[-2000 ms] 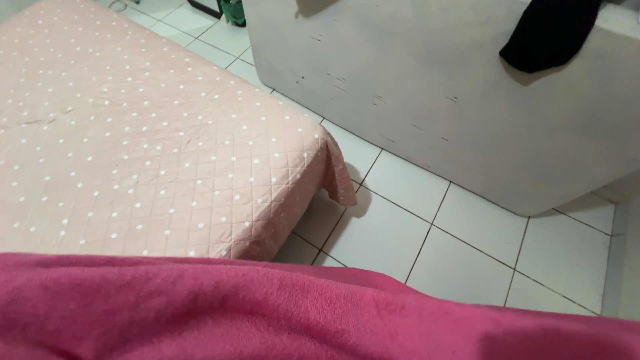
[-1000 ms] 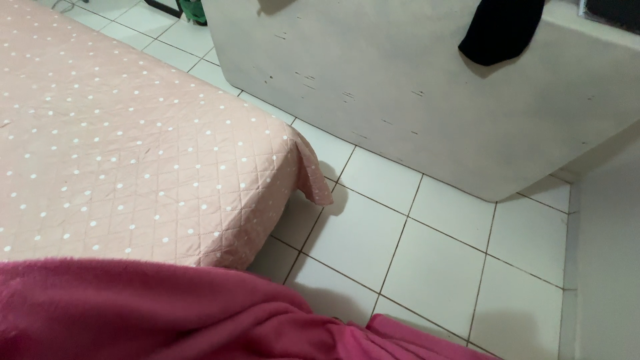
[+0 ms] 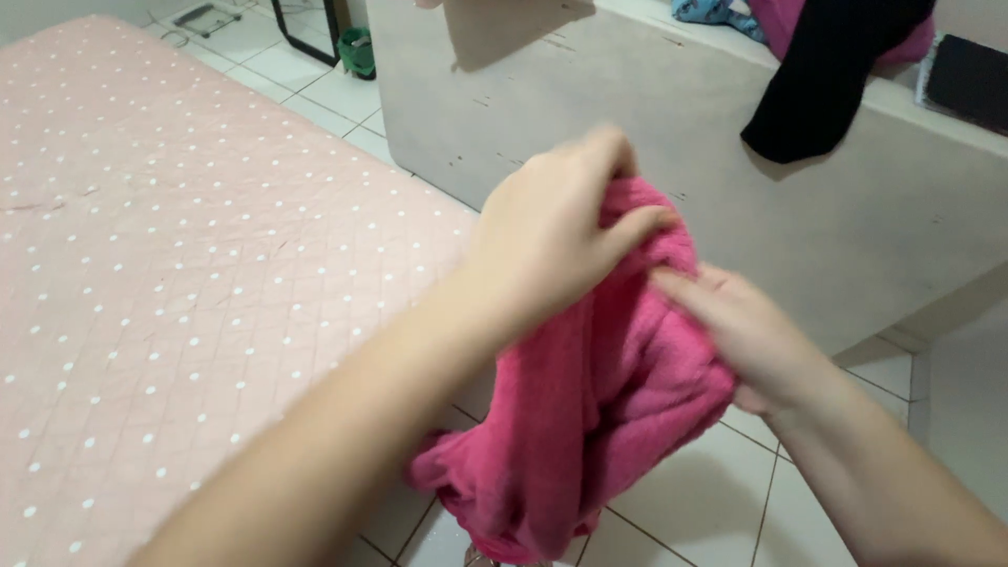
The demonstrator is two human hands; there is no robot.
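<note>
A pink fleecy cloth (image 3: 630, 370) hangs bunched in folds between my two hands, over the tiled floor. My left hand (image 3: 551, 213) grips its upper edge from the left, thumb on the near side; the hand is somewhat blurred. Lower on the right, my right hand (image 3: 720, 323) pinches the cloth near the same top edge, with some fingers hidden behind it. The lower folds dangle beside the corner of a bed with a pink, white-dotted quilted cover (image 3: 197, 276).
A grey-white upright panel (image 3: 709, 213) stands beyond my hands. Over its top edge hangs a black cloth (image 3: 819, 87), near a dark flat object (image 3: 969, 83) and blue patterned fabric (image 3: 713, 12). A green-lined bin (image 3: 358, 53) stands on white floor tiles (image 3: 323, 110).
The pink cloth, spread across the bottom of the view before, is now gathered into a hanging bundle. Both my hands and forearms have come into view, holding it.
</note>
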